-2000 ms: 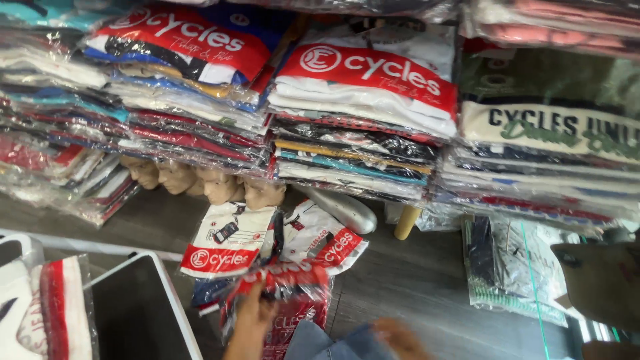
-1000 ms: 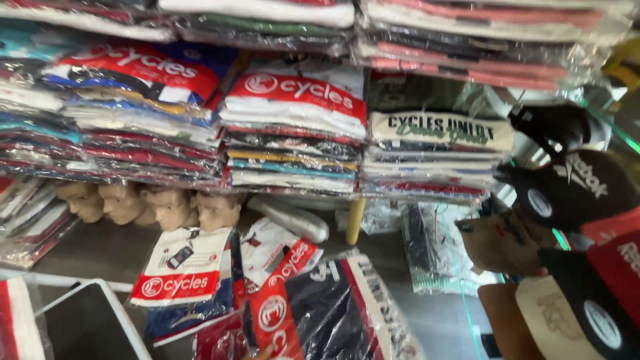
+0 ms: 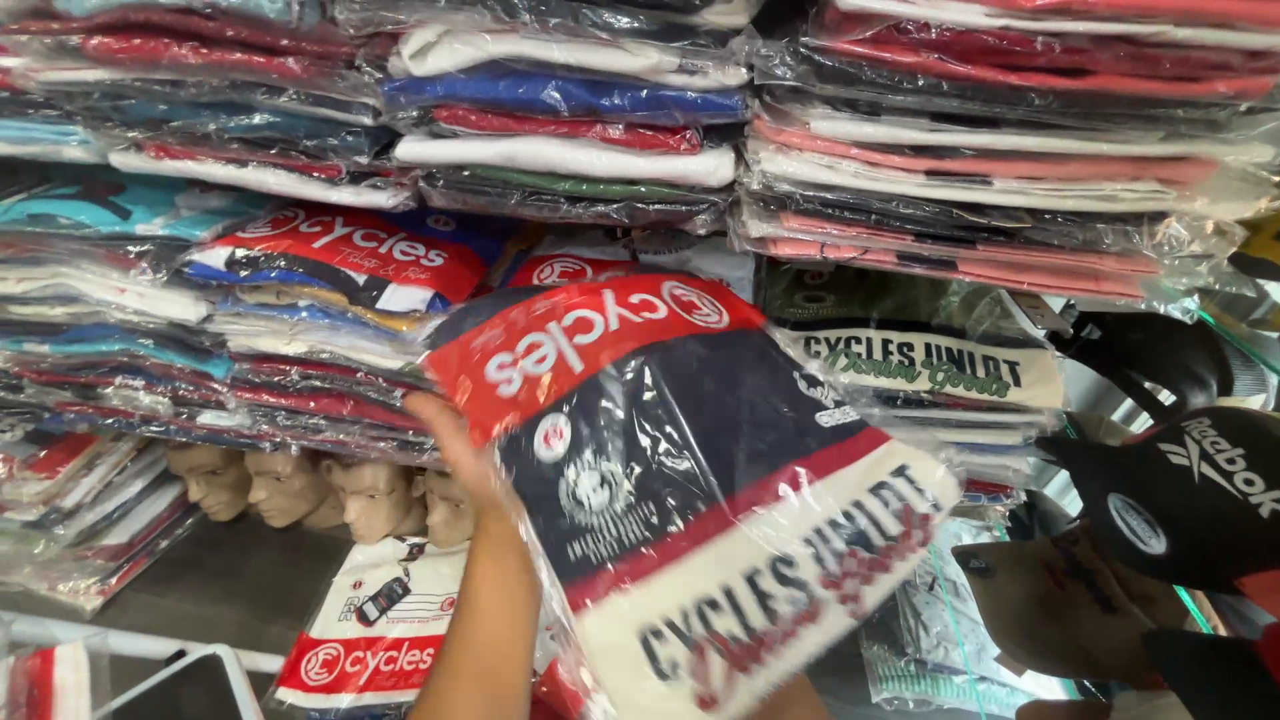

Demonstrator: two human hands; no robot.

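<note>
A folded navy, red and cream shirt in a clear plastic bag [image 3: 700,480] is held up, tilted, before the shelf stacks. My left hand [image 3: 450,440] grips its left edge, the fingers partly behind the bag. Under the bag's lower edge a bit of my right hand or forearm [image 3: 795,700] shows; its fingers are hidden by the bag. Behind the held bag stand stacks of bagged shirts, one topped by a red-banded pack [image 3: 350,255], another by a green and cream one [image 3: 920,350]. A white bagged shirt with a red band [image 3: 375,625] lies below, left of my forearm.
Mannequin heads [image 3: 375,495] line the space under the shelf. More bagged garments [image 3: 1000,180] are stacked above. Caps, one black [image 3: 1190,490], hang at the right. A white-framed panel [image 3: 185,690] stands at the lower left, near a white rail [image 3: 140,640].
The navy and cream bagged shirt has come up from the lower middle to in front of the shelf stacks. The view has shifted, with more upper stacks and caps showing.
</note>
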